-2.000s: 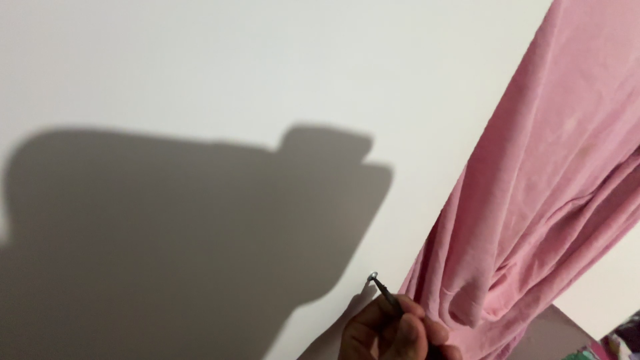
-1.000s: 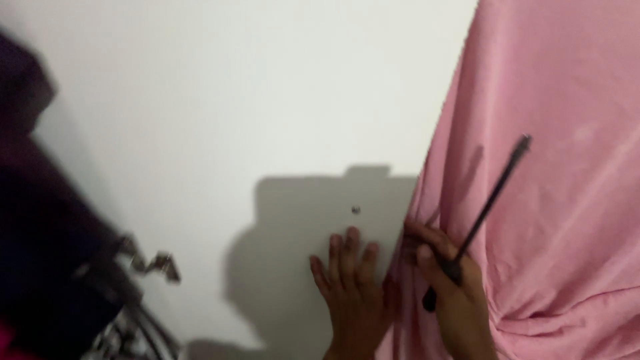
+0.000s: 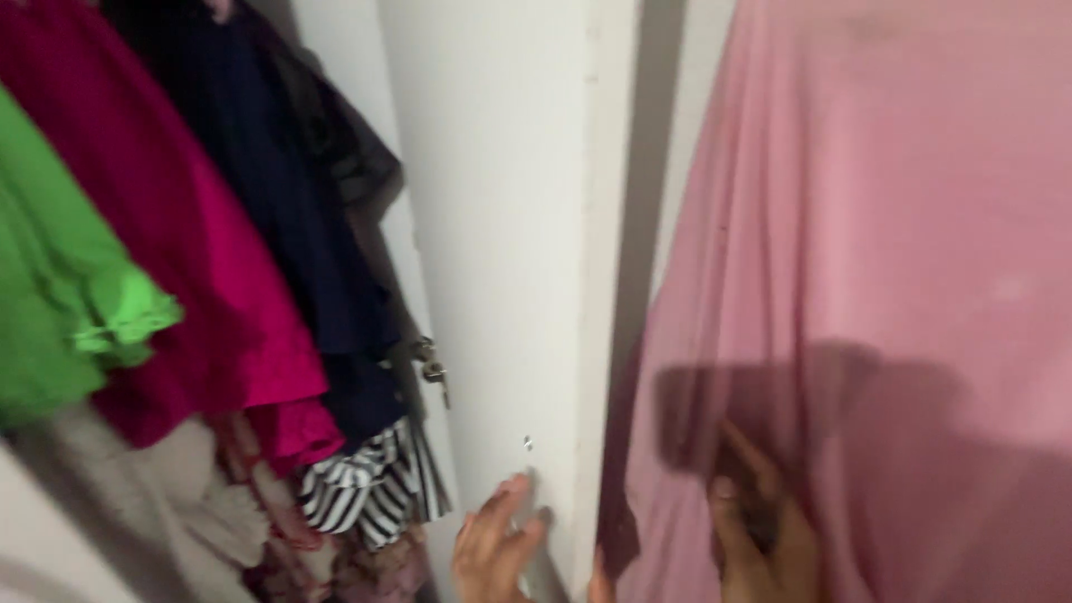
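A white cupboard door [image 3: 511,251] stands ajar, its edge facing me. On its face sits a small shiny metal screw or fitting [image 3: 528,443]. Just below that fitting, my left hand [image 3: 496,544] is at the door's face with fingers apart, holding nothing visible. A skin-coloured shape shows beside the door's edge, too cropped to tell. My right hand [image 3: 764,536] is in front of the pink cloth, closed around a dark, blurred thing, seemingly the screwdriver's handle [image 3: 760,523]; the shaft cannot be made out.
Green [image 3: 67,276], magenta [image 3: 209,293] and navy [image 3: 285,209] clothes hang at the left, with a striped black-and-white garment [image 3: 377,486] below. A key [image 3: 434,371] sits in a lock by the door's far side. Pink cloth [image 3: 938,209] drapes down the right.
The view has swung, showing more of the clothes and the door's edge. A second ago the screwdriver's shaft stood clear above my right hand; now it is not distinct. My left hand remains below the fitting.
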